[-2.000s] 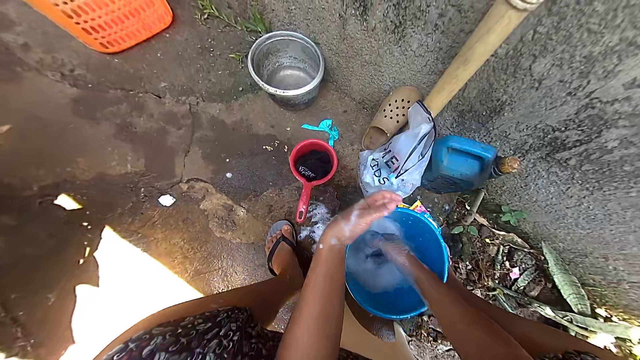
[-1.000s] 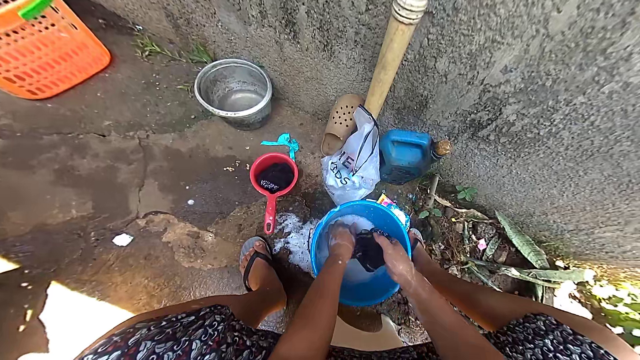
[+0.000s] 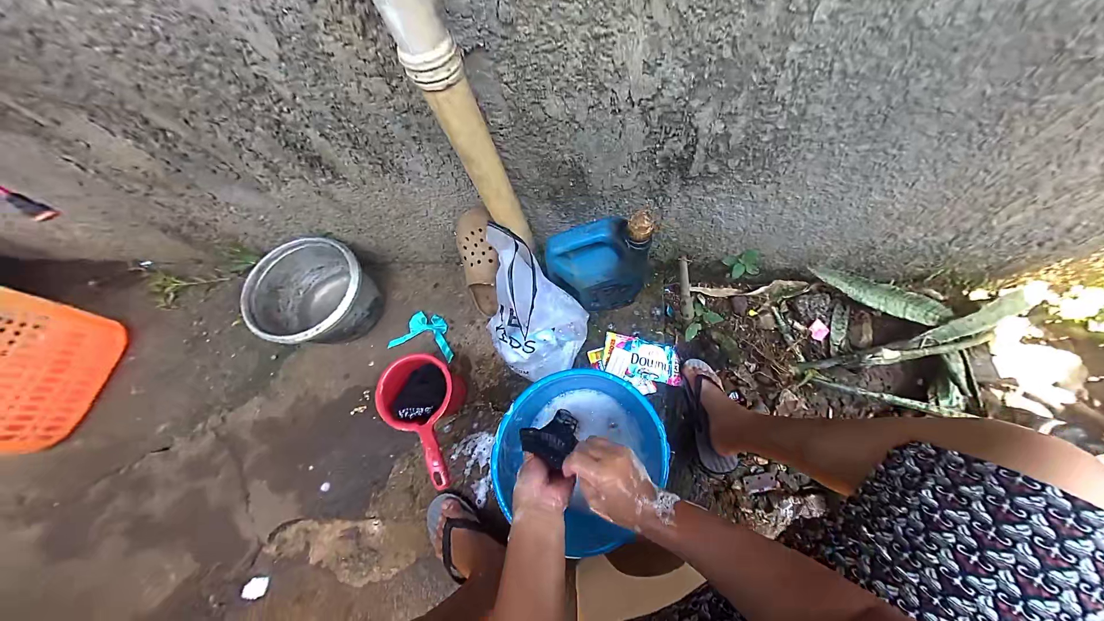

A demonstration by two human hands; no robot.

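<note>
A small black cloth (image 3: 549, 438) is held over the soapy water of a round blue basin (image 3: 662, 448). My left hand (image 3: 542, 483) grips its lower part. My right hand (image 3: 611, 483), with suds on the wrist, pinches its right side. White foam (image 3: 595, 412) floats in the basin. To the left, a red plastic dipper (image 3: 435, 457) has another black cloth (image 3: 420, 393) in it. A teal ribbon bow (image 3: 424, 330) lies on the ground behind the dipper. Fabric softener sachets (image 3: 640, 360) lie just behind the basin.
Behind the basin are a white plastic bag (image 3: 539, 323), a tan clog (image 3: 476, 254), a blue jug (image 3: 598, 259) and a pole (image 3: 479, 147) against the concrete wall (image 3: 733, 129). A metal pot (image 3: 302, 291) and orange basket (image 3: 52, 371) are at left. Flip-flops (image 3: 711, 427) flank the basin; plants (image 3: 888, 297) grow right.
Two seconds ago my left hand was raised above the basin; now both hands hold the black cloth, lifted above the water. The view has swung toward the wall.
</note>
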